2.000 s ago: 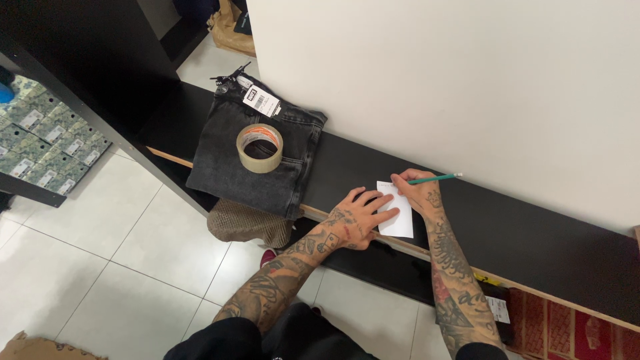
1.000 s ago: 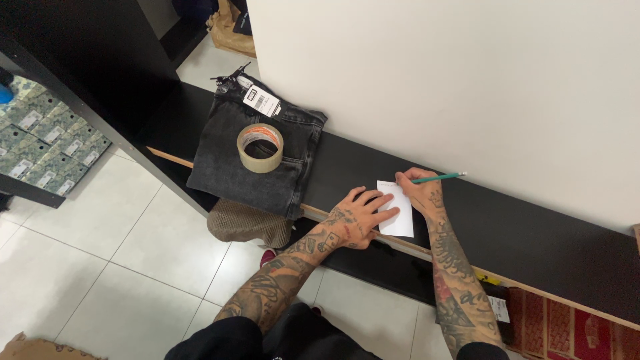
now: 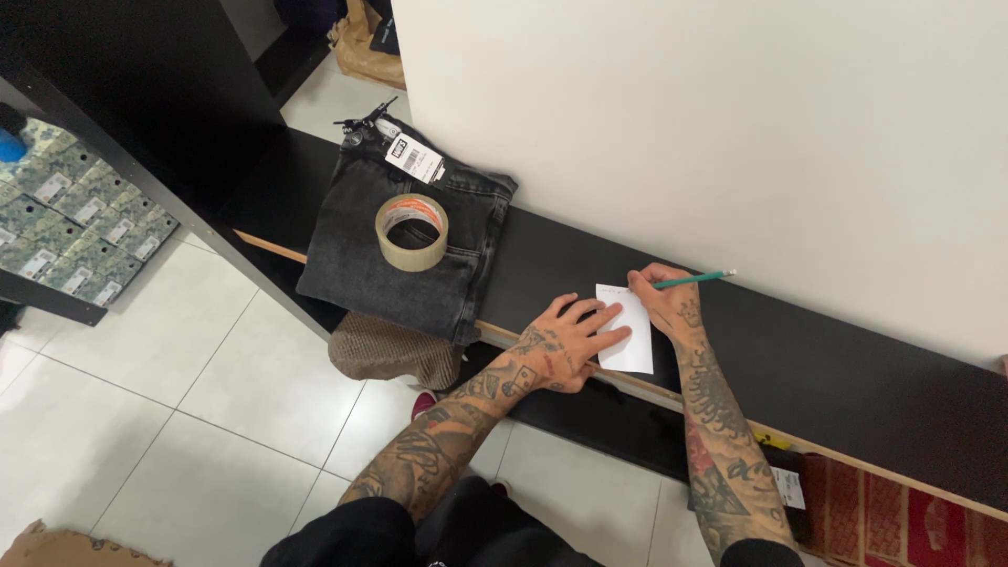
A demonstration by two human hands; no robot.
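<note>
A small white sheet of paper (image 3: 628, 346) lies on the black shelf (image 3: 575, 260), with faint writing along its top edge. My left hand (image 3: 571, 342) rests on the paper's left side, fingers spread and pressing it flat. Gripped in my right hand (image 3: 669, 299) is a green pencil (image 3: 693, 279), its tip hidden near the paper's top right. Left of my hands are folded black jeans (image 3: 370, 268) bearing a white tag (image 3: 415, 158). A roll of clear packing tape (image 3: 412, 258) sits on the jeans.
A white panel (image 3: 709, 142) rises behind the shelf. Brown textured fabric (image 3: 394, 350) hangs below the jeans. Patterned boxes (image 3: 87, 213) are stacked at far left, red boxes (image 3: 882, 512) sit under the shelf at lower right, and cardboard (image 3: 71, 547) lies on the tiled floor.
My right hand has shifted slightly rightward along the paper's top with the pencil since two seconds ago. The left hand stays on the paper.
</note>
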